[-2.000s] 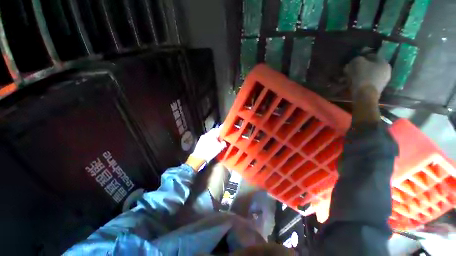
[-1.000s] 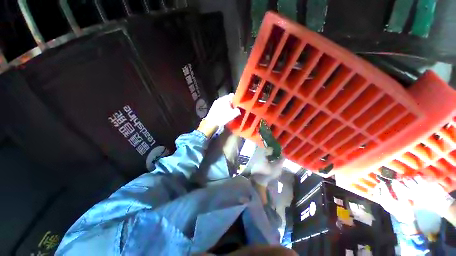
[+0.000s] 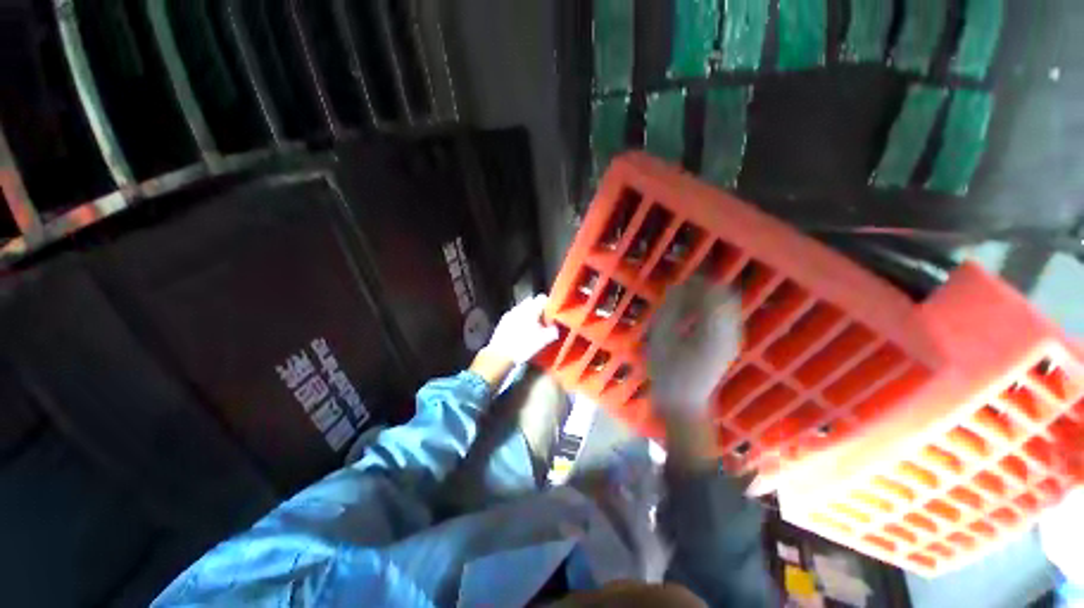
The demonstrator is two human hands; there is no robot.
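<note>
A red slotted tray (image 3: 773,232) stands tilted in the middle, its pockets facing me; some left pockets hold thin dark pieces. My gloved left hand (image 3: 518,331) grips the tray's left edge. My gloved right hand (image 3: 695,339) is in front of the tray's middle pockets, blurred. Its fingers cover some pockets, and I cannot tell whether it holds a board. Green circuit boards (image 3: 802,33) lie in two rows on a dark surface (image 3: 814,137) behind the tray, with a wide gap in the nearer row.
A second red slotted tray (image 3: 1010,311) adjoins at the right, with a white-gloved hand (image 3: 1069,534) of another person at the picture's edge. Black boxes with white lettering (image 3: 319,398) stand at the left, below a row of upright bars (image 3: 178,89). A labelled black box (image 3: 820,576) is below.
My right hand has come from the board rows, then low by the tray with a green board, to in front of the pockets. My left hand stays on the tray edge. More boards show again.
</note>
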